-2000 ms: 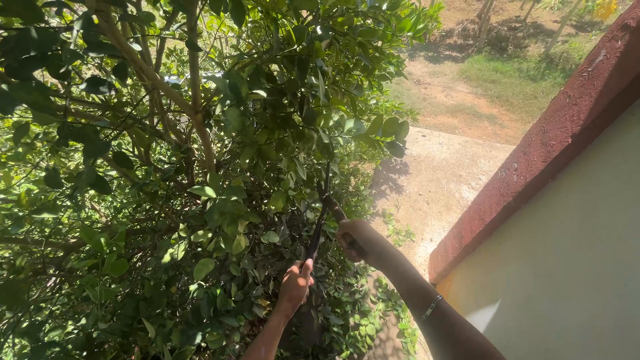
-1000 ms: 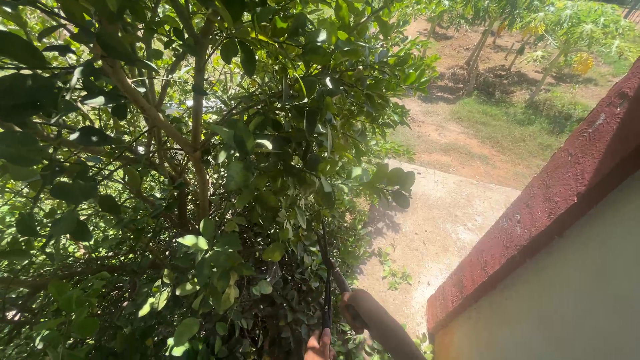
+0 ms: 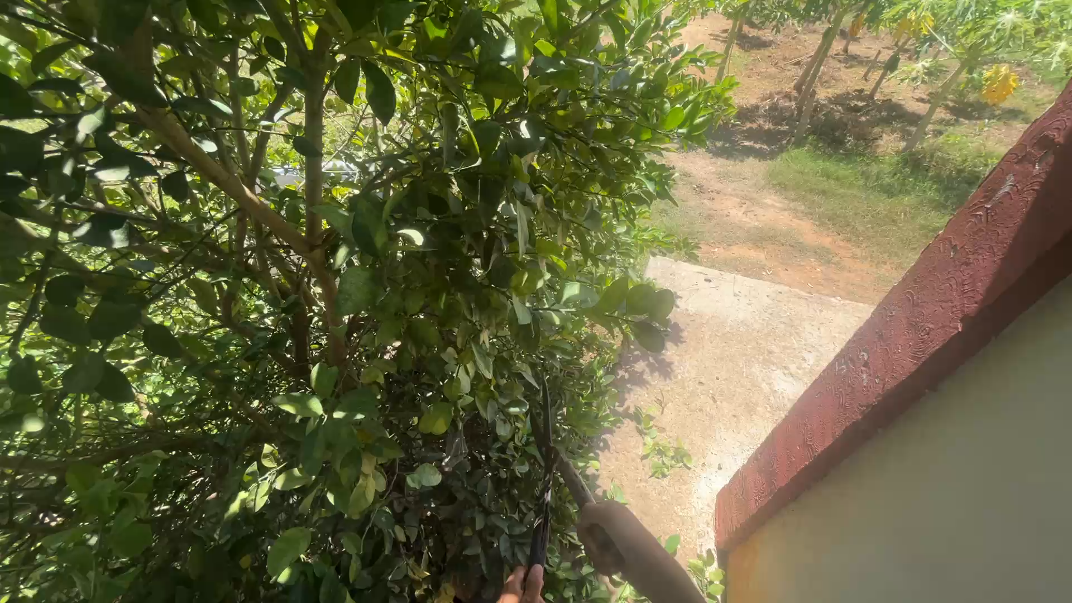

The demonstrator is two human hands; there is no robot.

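Observation:
A pair of hedge shears (image 3: 546, 448) points up into the leaves at the right side of a leafy green tree (image 3: 352, 276). At the bottom edge my left hand (image 3: 523, 586) is closed on one dark handle; only its fingers show. My right hand (image 3: 605, 536) grips the other handle, just to the right and a little higher. The blades lie partly against the foliage, their tips near the hanging leaves. Leaves hide part of the tool.
On the right rises a wall with a textured red ledge (image 3: 904, 335). Below lies a concrete slab (image 3: 737, 343) with cut leafy twigs (image 3: 666, 448) on it. Thick branches (image 3: 226, 180) cross at the left. Beyond are bare soil, grass and several small trees.
Both hands and the shears sit lower in the view than two seconds ago, when my forearms showed. The view has tilted up, with more of the far trees in it.

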